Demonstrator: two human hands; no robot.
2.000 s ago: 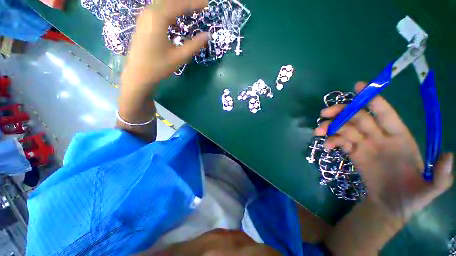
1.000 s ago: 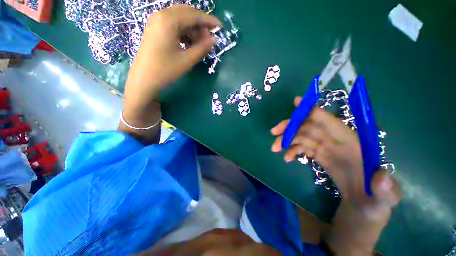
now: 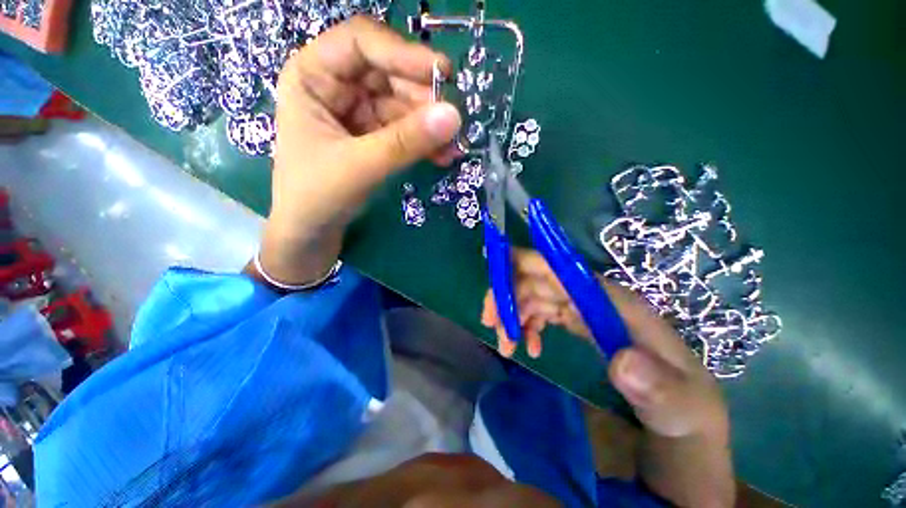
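My left hand (image 3: 348,129) pinches a silver casting (image 3: 517,60) between thumb and fingers; it is a bent frame with small round parts inside, held above the table. My right hand (image 3: 636,347) holds the blue-handled flush cutters (image 3: 576,268), handles apart. Their silver jaws are at the lower end of the casting; whether they touch it is unclear. Small cast parts (image 3: 468,206) lie in a loose group on the table, just below the casting and left of the cutters; the casting and jaws overlap some of them in view.
A large pile of silver castings (image 3: 189,60) is at upper left, beside an orange-red tray (image 3: 40,22). Tangled runner scrap (image 3: 685,263) lies right of the cutters. A pale piece (image 3: 803,25) lies at upper right. More silver pieces (image 3: 897,481) show at the lower right edge.
My left hand has drawn a casting away from the large pile and now holds it up. My right hand has moved left with the cutters, bringing the jaws to the casting and uncovering the scrap pile.
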